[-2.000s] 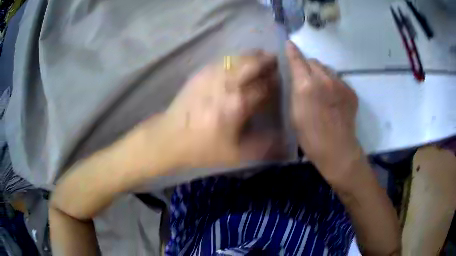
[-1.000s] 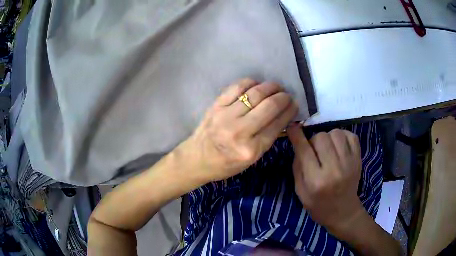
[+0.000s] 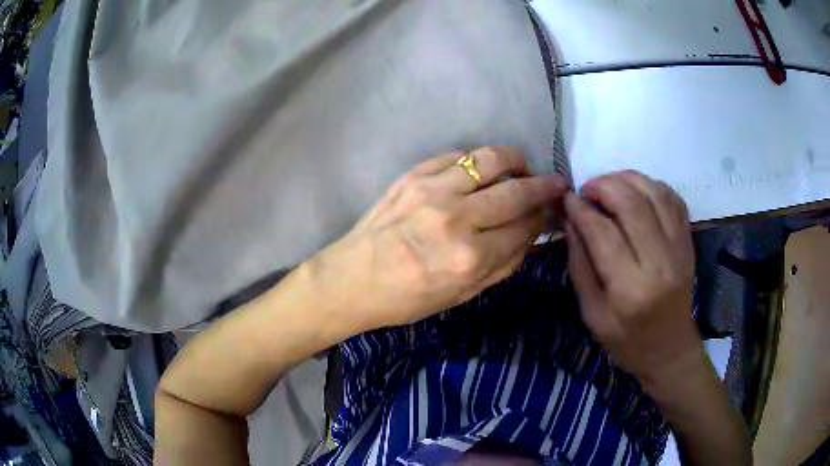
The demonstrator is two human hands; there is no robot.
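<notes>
The large light grey-beige panel [image 3: 300, 155] covers the left and middle of the table and hangs over its front. A narrow strip of the dark panel [image 3: 559, 146] shows along its right edge. My left hand [image 3: 437, 237], with a gold ring, lies on the light panel and pinches the near right corner of the cloth. My right hand [image 3: 632, 264] meets it there, fingertips and thumb closed on the same corner edge. The exact layers between the fingertips are hidden.
The white machine table [image 3: 673, 136] has a curved front edge with faint ruler marks. Red-handled snips [image 3: 763, 41] lie at the top right. Cloth bundles [image 3: 64, 337] are at the left. Striped clothing [image 3: 491, 391] shows below the table. A wooden piece [image 3: 799, 346] stands at the lower right.
My right hand has moved up and right from below the table edge to the cloth corner. My left fingertips have shifted slightly right. The dark strip shows narrower than before.
</notes>
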